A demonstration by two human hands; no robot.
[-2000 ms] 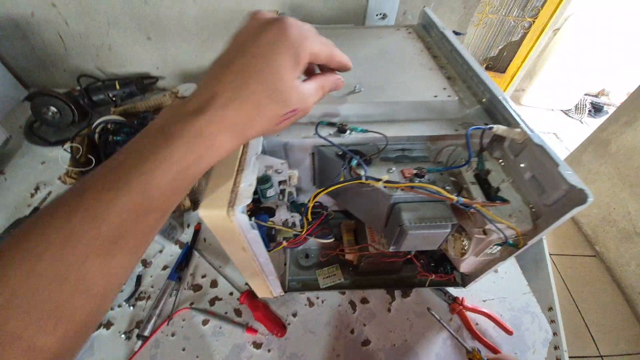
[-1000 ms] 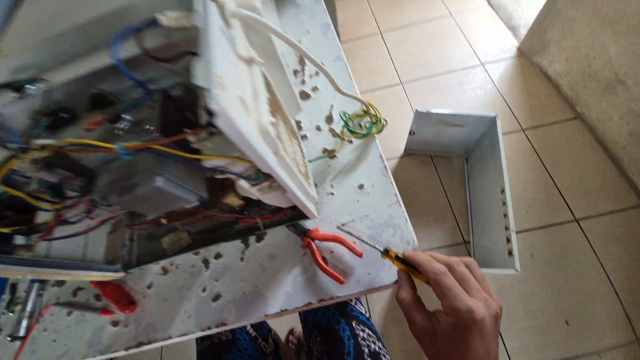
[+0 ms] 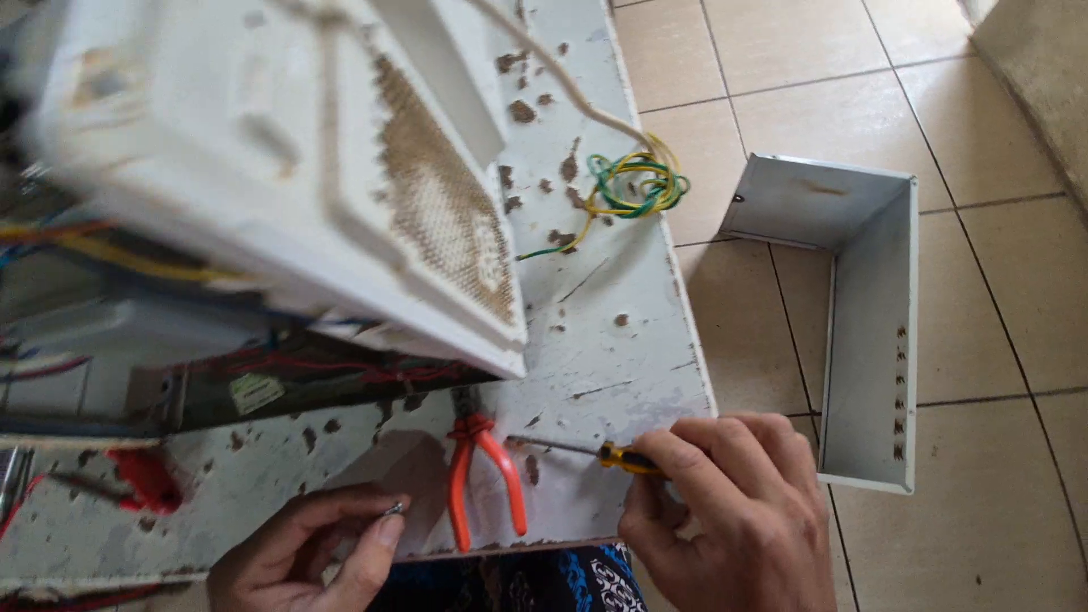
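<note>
My right hand (image 3: 735, 506) grips a small screwdriver (image 3: 631, 457) by its yellow and black handle, its thin shaft pointing left over the table. Between the thumb and fingers of my left hand (image 3: 314, 544) is a small metal screw (image 3: 393, 509). Red-handled pliers (image 3: 486, 476) lie between my hands, their jaws beside the lower edge of an opened microwave oven. The oven's white vented panel (image 3: 357, 195) faces up at the upper left, with wires and a grey metal part (image 3: 144, 327) showing in its open side.
A coiled green and yellow wire (image 3: 637, 183) rests at the right edge of the worn white table (image 3: 612, 340). On the tiled floor to the right stands a bent metal cover (image 3: 871, 340). A red-handled tool (image 3: 146, 480) lies at the lower left.
The view has swung right from the oven toward the table edge and floor. My left hand, out of view one second ago, is now in view with the screw. My right hand keeps the screwdriver.
</note>
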